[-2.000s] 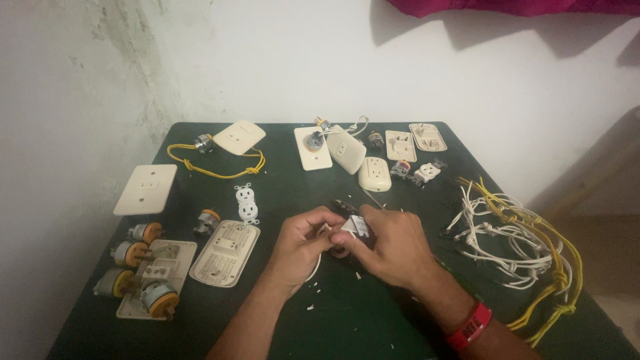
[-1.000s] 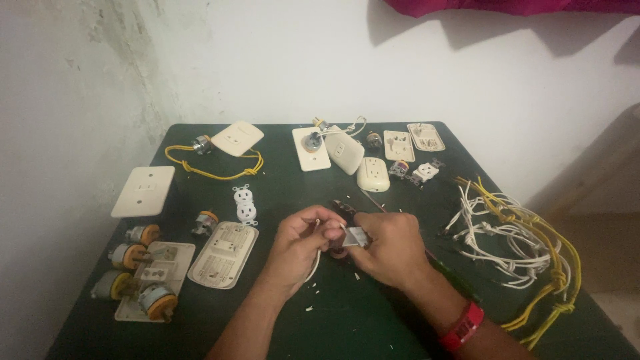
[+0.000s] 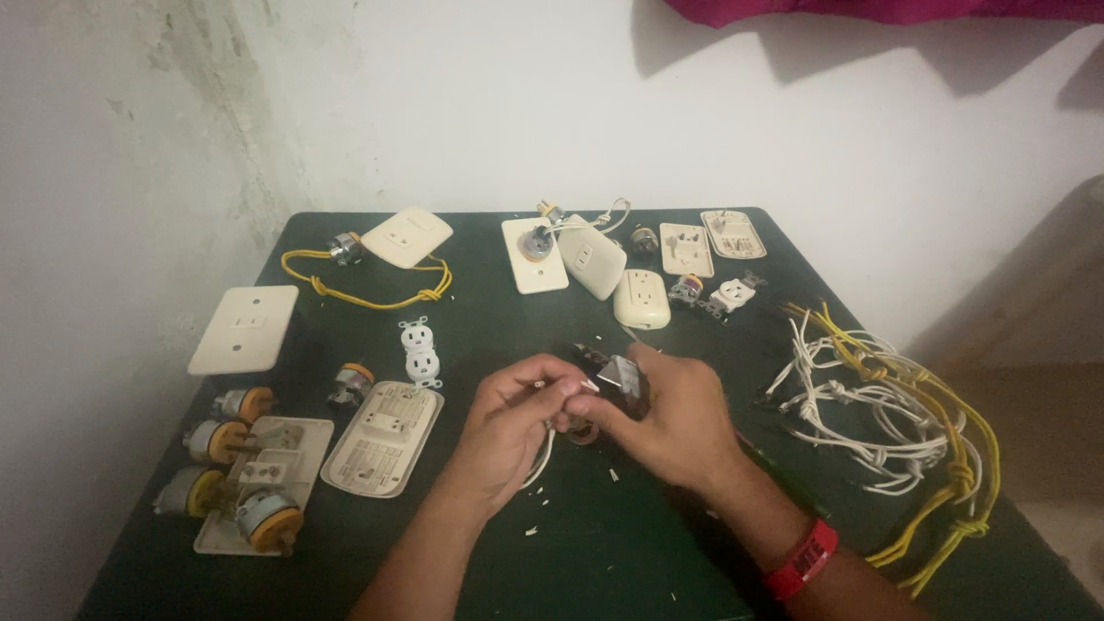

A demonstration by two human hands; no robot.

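At the middle of the table, my left hand pinches the end of a white electrical wire, which hangs below the palm in a curve. My right hand is shut around a small tool with a flat grey metal part; its exact kind is unclear. The right fingertips meet the left ones at the wire's pale end. Beneath the hands a reddish ring-shaped thing shows in part. Small white scraps lie on the green tabletop near the hands.
Left are a duplex receptacle, cover plates and several round plugs. Behind the hands stand a cream outlet box and more plates. Knotted white wires and yellow wires lie right.
The grey metal part of the tool has moved right, away from my left fingertips, and the wire's pale end now shows between my hands.
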